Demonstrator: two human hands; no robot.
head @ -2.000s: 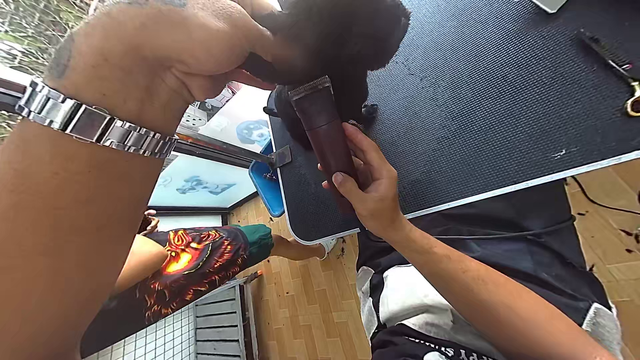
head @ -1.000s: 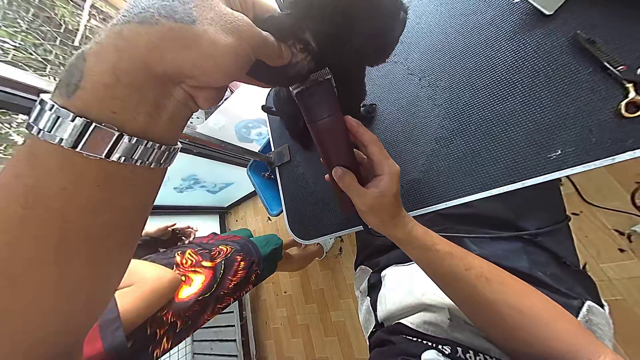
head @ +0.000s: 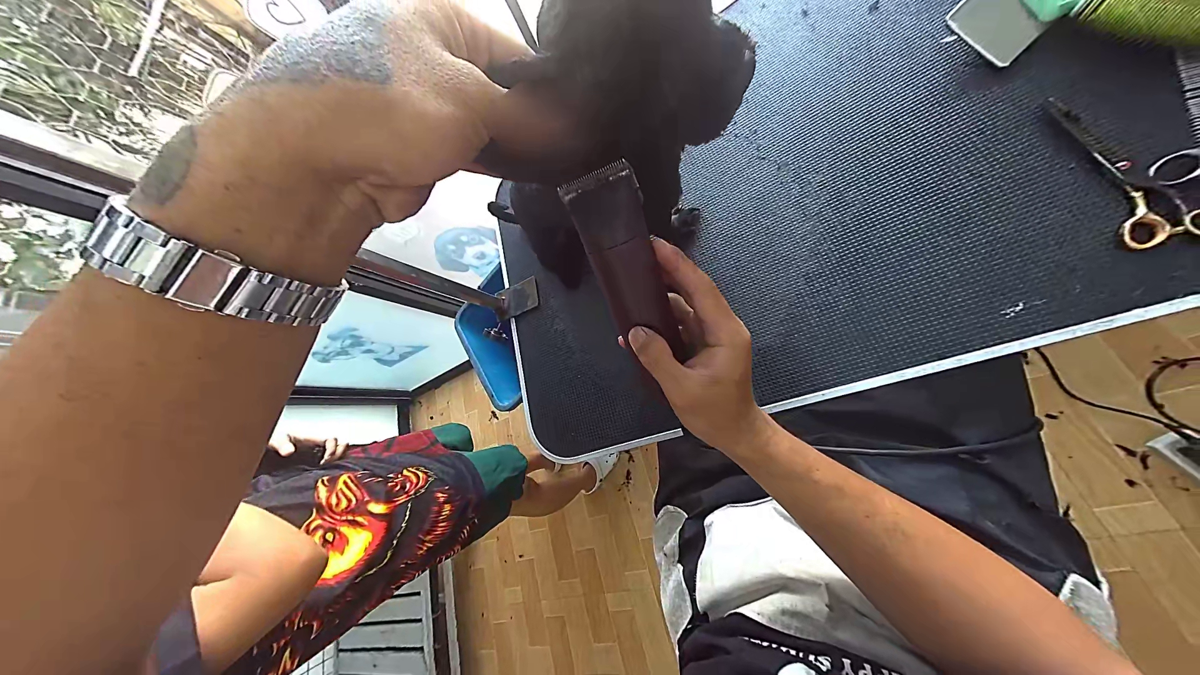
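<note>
A small dog with black fur [head: 647, 75] is on the black textured table, its upper body blurred near the top of the view. My left hand [head: 412, 103], with a metal watch on the wrist, grips part of the dog; its fingertips are hidden, and I cannot tell which part it holds. From the lower right, my right hand [head: 703, 347] holds a dark red hair clipper [head: 619, 253] around its lower body. The clipper's toothed blade points up and lies close against the fur under my left hand. Whether it cuts cannot be seen.
Scissors with gold-coloured rings [head: 1144, 220] and a flat grey object [head: 994, 28] lie on the grooming table [head: 900, 206]. A blue tray [head: 492, 361] is beside its left edge. Another person [head: 375, 525] is at lower left. A cable [head: 1087, 398] crosses the wooden-look floor.
</note>
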